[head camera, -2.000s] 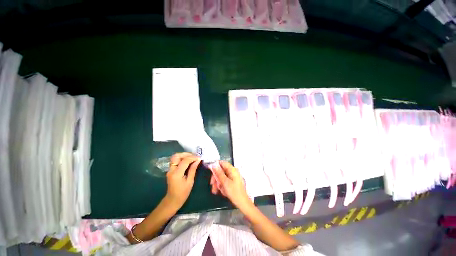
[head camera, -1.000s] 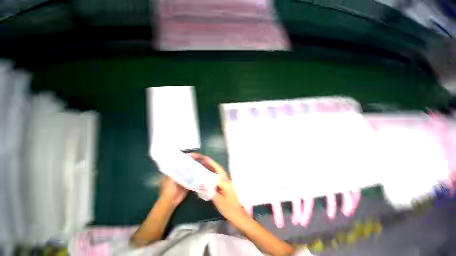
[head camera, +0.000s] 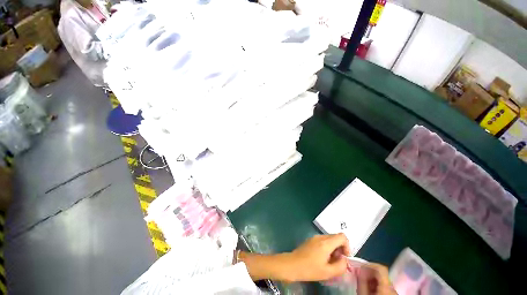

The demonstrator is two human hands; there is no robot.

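My left hand (head camera: 323, 257), with a bracelet at the wrist, pinches the edge of a thin sleeve at the lower middle. My right hand (head camera: 377, 280) is blurred and partly cut off by the lower edge; its fingers are on the same sleeve. The sleeve (head camera: 353, 275) is whitish with pink showing in it, blurred; I cannot tell how far a watch is inside. The white stack of empty bags (head camera: 357, 210) lies on the green bench just beyond my hands. A packing tray (head camera: 411, 257) with pink watches shows at the lower right, cut off.
Tall stacked white trays (head camera: 231, 121) stand at the bench's left end. Pink pieces in clear film (head camera: 196, 214) lie low beside them. A tray of pink items (head camera: 453, 187) is at the far side. A person in white (head camera: 81, 36) is across the aisle. Cartons (head camera: 474, 101) stand behind the bench.
The view has swung left, bringing the stacked trays and aisle into sight. The sleeve is now clear of the bag stack, and pink shows between my hands.
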